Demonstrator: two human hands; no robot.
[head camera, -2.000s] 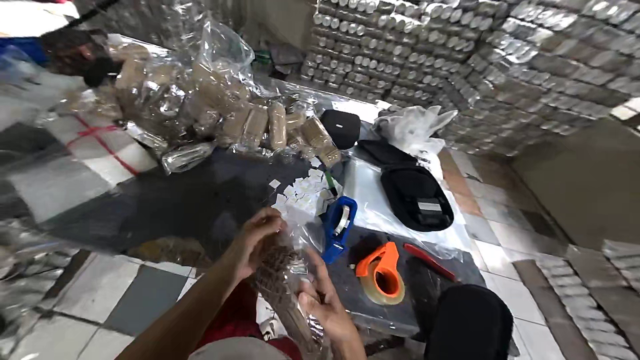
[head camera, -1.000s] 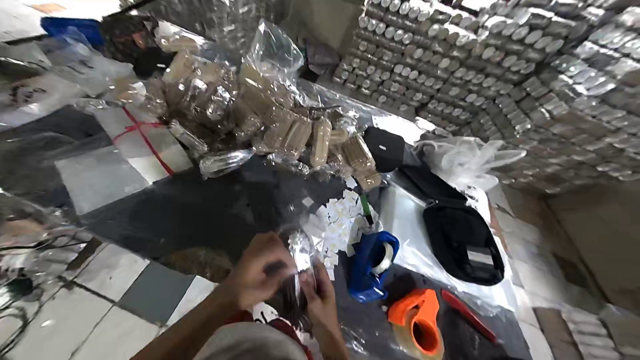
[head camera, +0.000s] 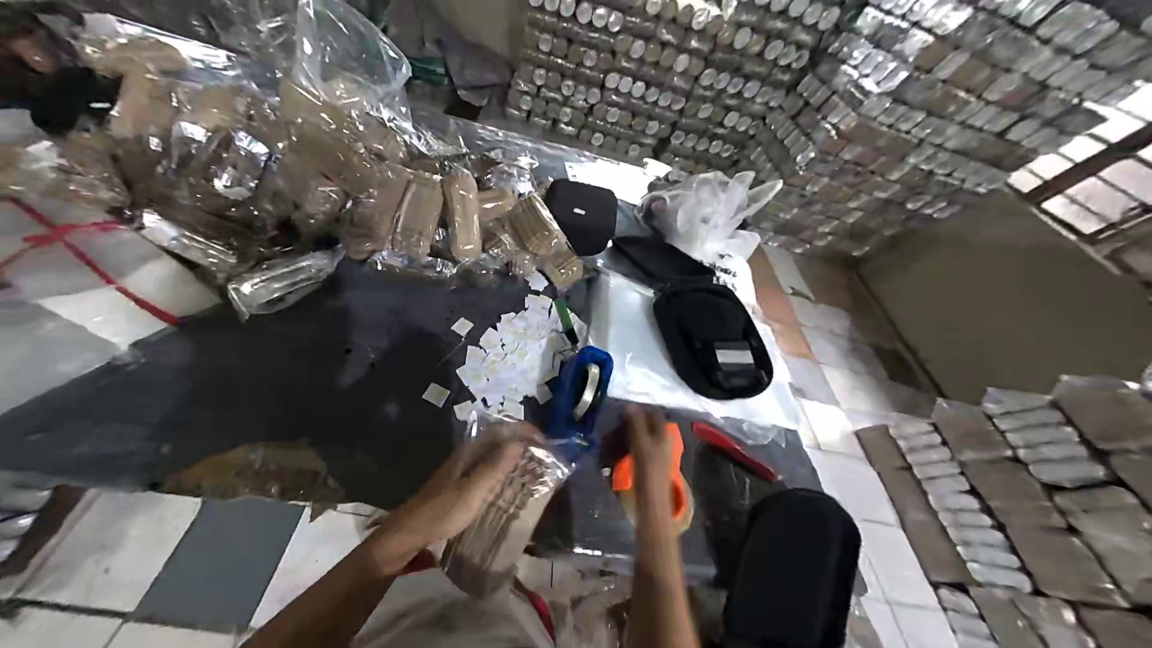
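My left hand (head camera: 477, 486) holds a clear plastic packet of brown items (head camera: 508, 522) upright at the table's near edge. Over the orange tape dispenser (head camera: 673, 468) is my right hand (head camera: 650, 441), blurred; whether its fingers grip the dispenser is not clear. A blue tape dispenser (head camera: 580, 396) with a pale roll stands between the two hands, just beyond the packet. Small white paper squares (head camera: 508, 355) lie in a loose pile behind it, with a green-handled tool (head camera: 565, 319) at the pile's right side. A red tool (head camera: 733, 450) lies right of the orange dispenser.
Wrapped brown packets (head camera: 418, 211) heap along the table's far left. An open black case (head camera: 713, 342) rests on white plastic sheeting (head camera: 630, 342). Another black case (head camera: 792, 567) is at the near right. Stacks of wrapped packets (head camera: 630, 81) rise behind, with more (head camera: 1035, 486) at right.
My right hand has left the packet and moved right to the orange tape dispenser. My left hand keeps the packet, now tilted into clear view.
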